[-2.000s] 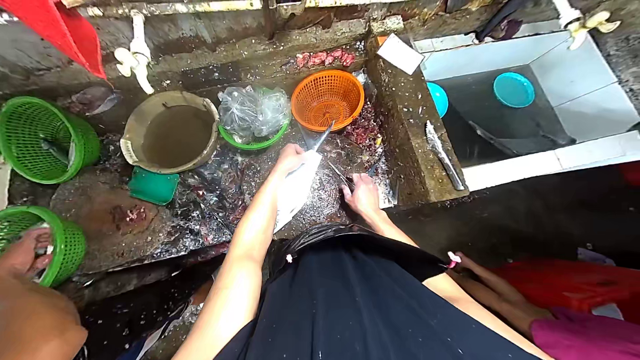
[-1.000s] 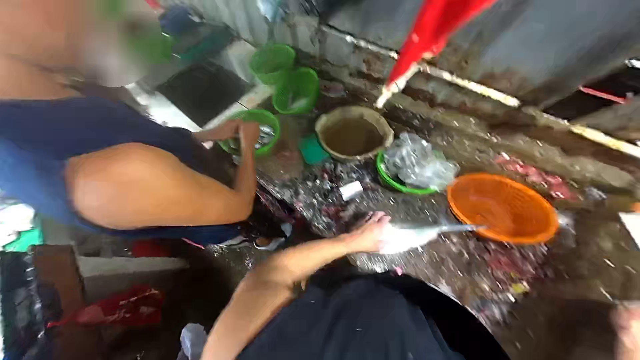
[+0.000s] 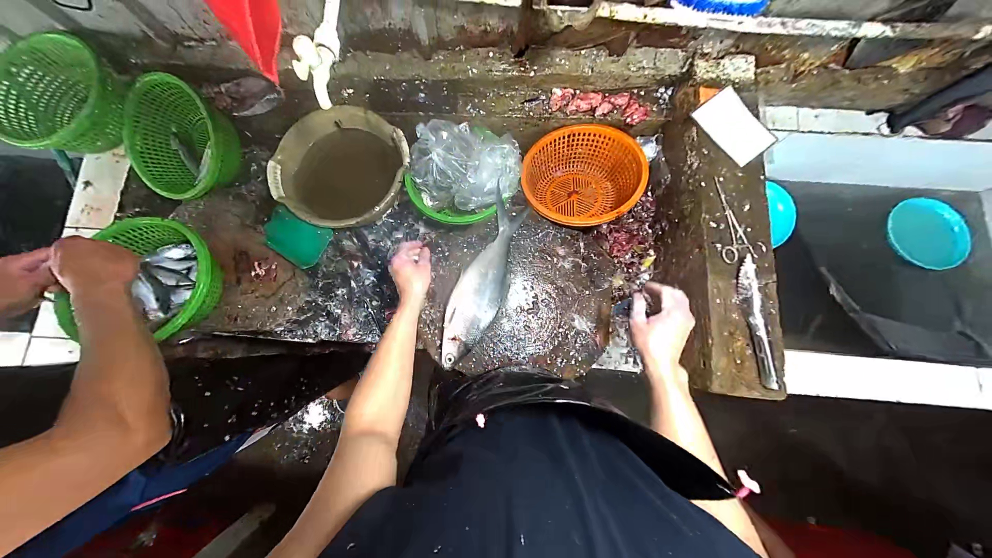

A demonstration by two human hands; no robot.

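Note:
A whole silvery fish (image 3: 478,296) with a forked tail lies on the wet, scale-strewn work surface (image 3: 542,325), head toward me, tail between the green and orange baskets. Just left of the fish, not touching it, is my left hand (image 3: 411,271), its fingers curled with nothing seen in them. My right hand (image 3: 663,322) is well to the right of the fish, thumb and fingers apart, beside a small dark object (image 3: 622,307) that I cannot identify. Scissors-like metal forceps (image 3: 736,232) and a scale-covered knife (image 3: 756,322) rest on the right ledge (image 3: 697,341).
Another person's hands (image 3: 74,267) are at a green basket (image 3: 208,271) of small fish, far left. Behind stand a basin of murky water (image 3: 341,174), plastic bags (image 3: 465,163) in a shallow green basket, and an orange basket (image 3: 585,174). Red offal (image 3: 597,102) lies along the back.
My left hand has let go of the fish, which now lies on the work surface. The view swung left and has come back.

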